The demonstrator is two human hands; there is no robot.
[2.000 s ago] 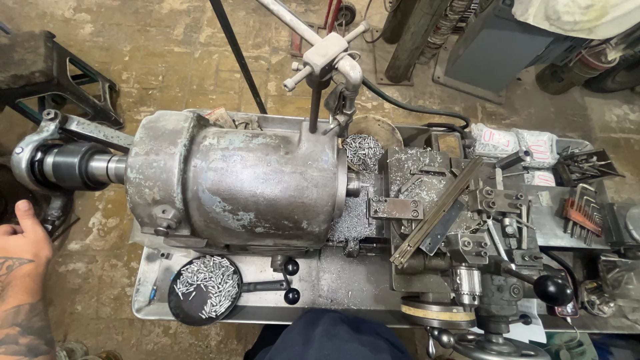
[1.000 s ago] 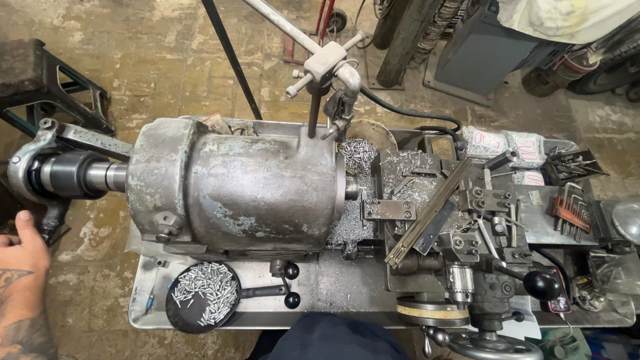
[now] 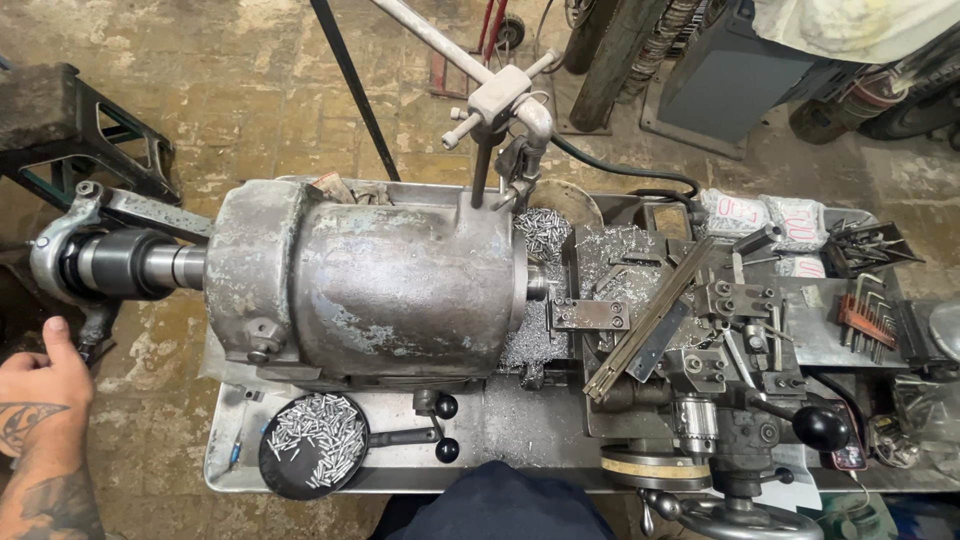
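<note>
My left hand (image 3: pixel 45 390) is at the left edge, below the collet closer yoke (image 3: pixel 56 262) of a small metal lathe; its thumb points up, and its fingers are cut off by the frame edge, so whether it holds anything is hidden. My right hand is not in view. The worn grey headstock (image 3: pixel 405 285) fills the middle, with the spindle nose (image 3: pixel 537 281) at its right. A black frying pan (image 3: pixel 281 469) holds many small metal pins (image 3: pixel 319 435). More pins (image 3: pixel 541 232) lie in a heap behind the spindle nose, with chips around the tool block (image 3: pixel 592 314).
Long metal bars (image 3: pixel 652 319) lie across the cross slide. Ball-ended levers (image 3: pixel 446 449) stand beside the pan handle. At the right are a drill chuck (image 3: pixel 694 426), handwheel (image 3: pixel 765 521), hex key set (image 3: pixel 866 322) and bags of parts (image 3: pixel 735 214). A stool (image 3: pixel 112 142) stands at the upper left.
</note>
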